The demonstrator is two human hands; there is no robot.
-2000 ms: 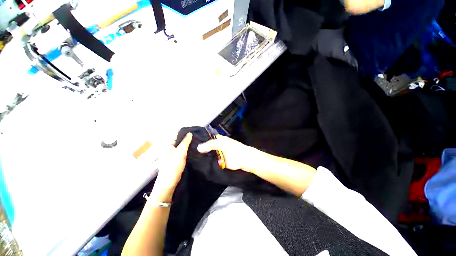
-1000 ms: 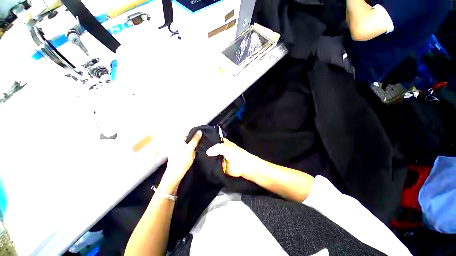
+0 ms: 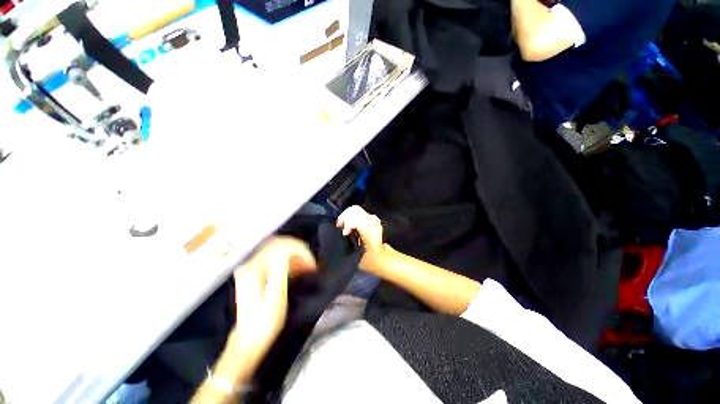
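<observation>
The black garment piece hangs over my lap at the table's front edge, between my two hands. My right hand is at the cloth's right side with curled fingers, holding its edge; a small dark part shows at the fingers, too small to name. My left hand is blurred, over the cloth's left side near the table edge; whether its fingers grip the cloth is unclear.
The white sewing table fills the left, with the machine's needle area at upper left. A shallow box with a dark shiny rectangle lies at the table's right corner. Black cloth hangs at right. Another person's arm shows at the top.
My left hand has moved down and left, away from my right hand. My right hand has turned, its fingers now raised and curled. The orange-yellow thing seen at my right hand no longer shows. The view has shifted slightly.
</observation>
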